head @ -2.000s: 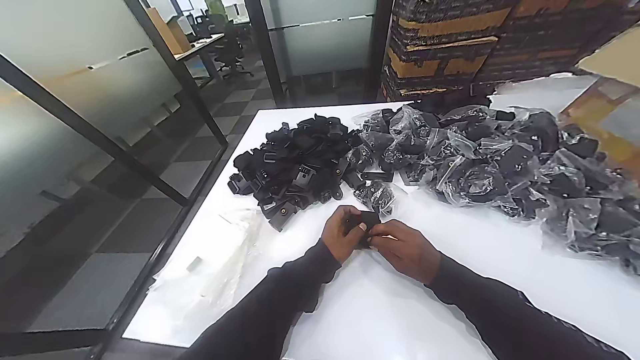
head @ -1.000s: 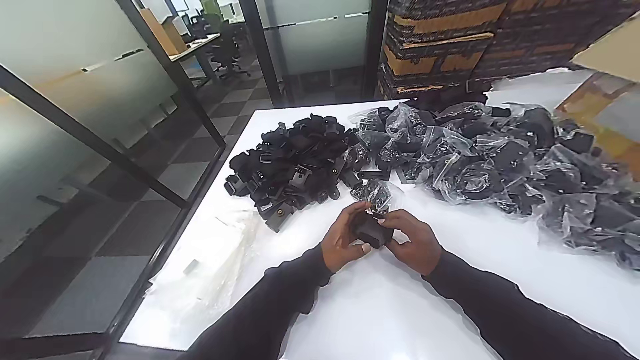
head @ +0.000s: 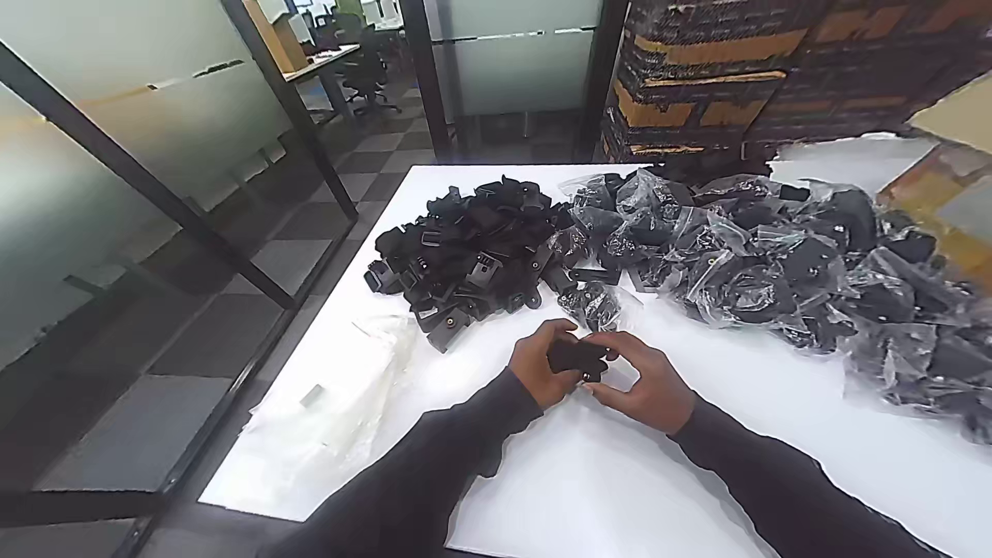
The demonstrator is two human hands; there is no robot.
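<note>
A small black plastic part [head: 575, 356] is held between both hands near the middle of the white table [head: 604, 480]. My left hand [head: 540, 363] grips its left side, with the thumb below and fingers behind. The fingertips of my right hand [head: 647, 381] pinch the part's right side. Just beyond the hands lies a clear plastic bag of small dark pieces [head: 593, 304]. Farther back and to the left is a heap of loose black plastic parts [head: 473, 252].
Many clear bags with black parts [head: 767, 271] cover the table's right side. Thin white translucent packaging [head: 341, 387] lies at the left edge. Strapped cardboard boxes [head: 697, 77] stand behind the table. A glass partition [head: 139, 116] runs along the left, and an open carton [head: 945, 186] is at the right.
The black part has been turned between my hands; its broad dark face showed a second ago. My right hand's fingers have shifted on it, and both hands remain near the same spot.
</note>
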